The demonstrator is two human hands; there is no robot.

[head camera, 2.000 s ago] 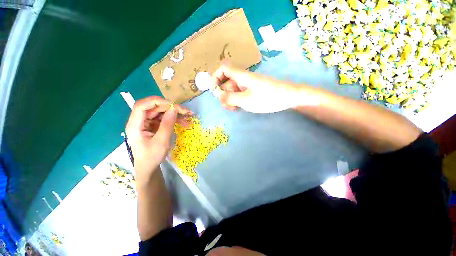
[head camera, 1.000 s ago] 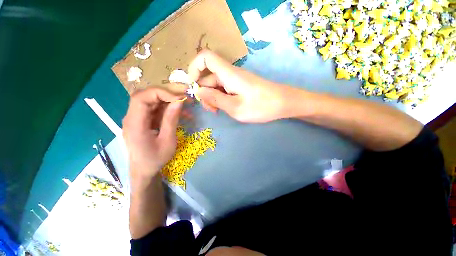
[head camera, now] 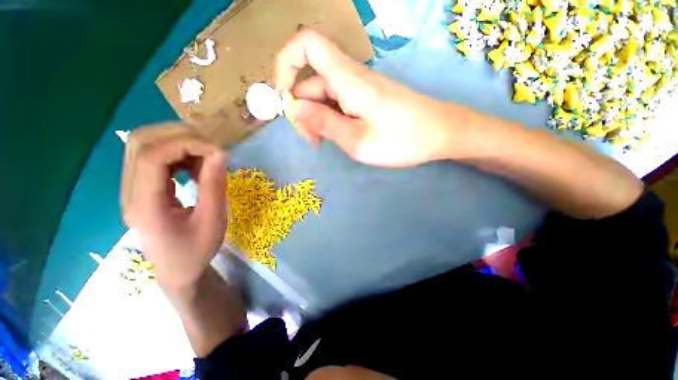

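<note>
My right hand (head camera: 364, 111) pinches a small yellow-and-white figure body (head camera: 288, 104) at the edge of the round white glue puddle (head camera: 264, 101). The fingers hide part of the body. My left hand (head camera: 178, 200) is blurred and lies apart from it, left of the pile of small yellow parts (head camera: 260, 215). Its thumb and index finger curve towards each other in a ring. I cannot tell if anything is between their tips. The puddle lies on the brown cardboard (head camera: 312, 30).
A large pile of figures (head camera: 587, 67) lies at the upper right. White glue scraps (head camera: 191, 90) lie on the cardboard. A small side heap of figures (head camera: 137, 271) is at the lower left. The grey-blue work sheet (head camera: 401, 223) is under my arms. A green surface (head camera: 67, 74) curves along the left.
My left hand has moved away from the figure body, left and down. My right hand still holds the body beside the glue. The tweezers seen before are now hidden.
</note>
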